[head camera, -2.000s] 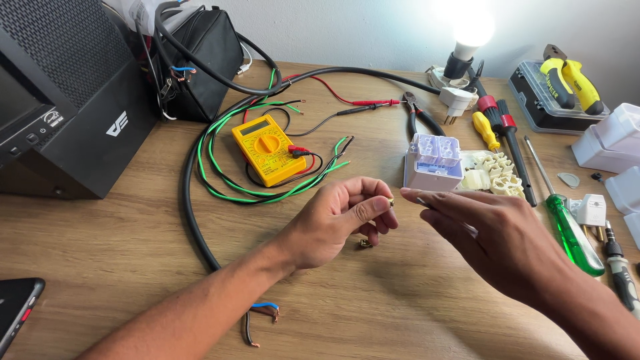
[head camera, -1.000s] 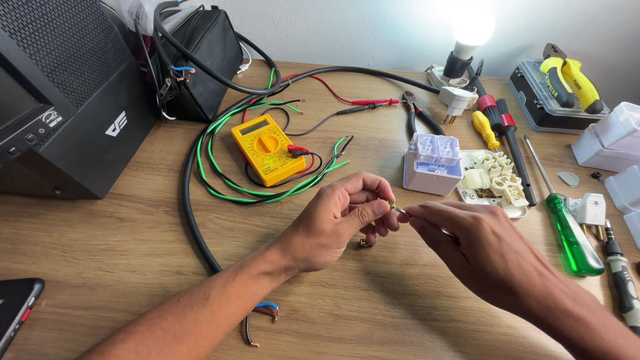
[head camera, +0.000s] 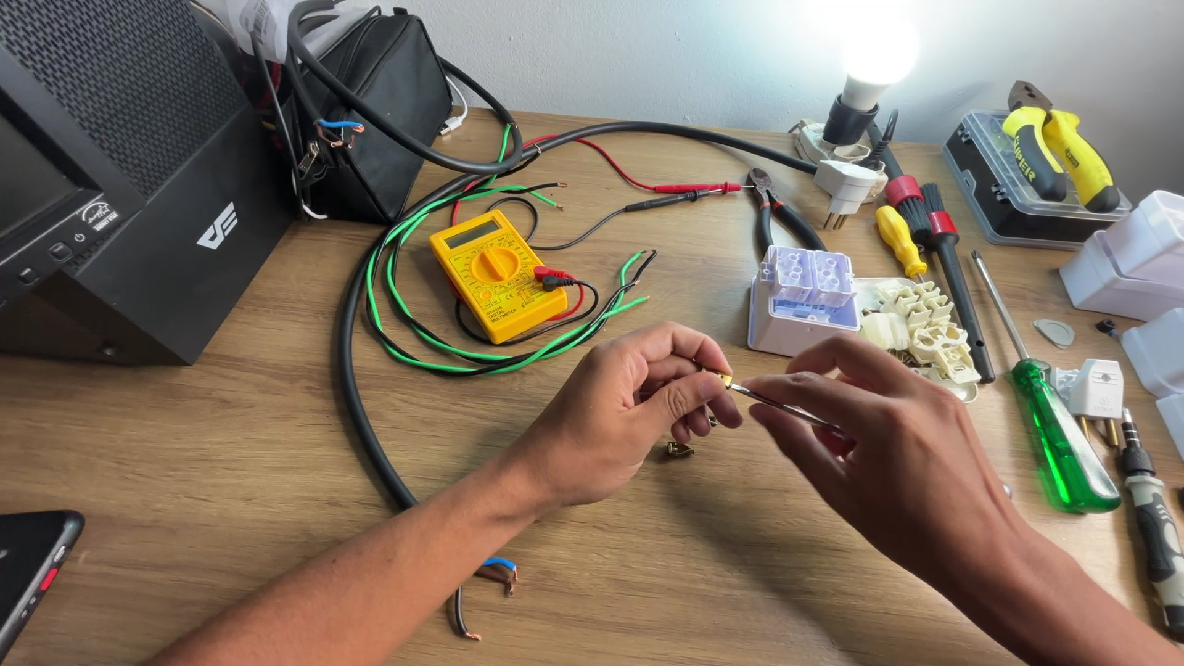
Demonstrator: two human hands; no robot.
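Note:
Between its thumb and fingers, my left hand [head camera: 638, 416] pinches a small brass part [head camera: 720, 376]. My right hand [head camera: 874, 435] holds a thin metal screwdriver shaft [head camera: 786, 407], whose tip meets the brass part; its handle is hidden by the hand. Another small brass piece [head camera: 679, 450] lies on the wood just below my left fingers. Behind the hands stand a white box with clear plastic inserts [head camera: 803, 301] and a tray of cream plastic parts [head camera: 925, 324]. A yellow digital multimeter [head camera: 498, 276] lies beyond my left hand.
Thick black cable [head camera: 347, 370] curves along the left. Green and black wires [head camera: 518, 361] circle the multimeter. Diagonal cutters [head camera: 763, 199], a lit bulb [head camera: 865, 79] and a yellow screwdriver [head camera: 897, 236] stand or lie behind. A green-handled screwdriver [head camera: 1064, 435] lies right, a phone [head camera: 32, 564] left.
My right hand has tilted and its fingers have curled around the screwdriver shaft, uncovering more of the cream parts tray. My left hand has stayed nearly still with the brass part.

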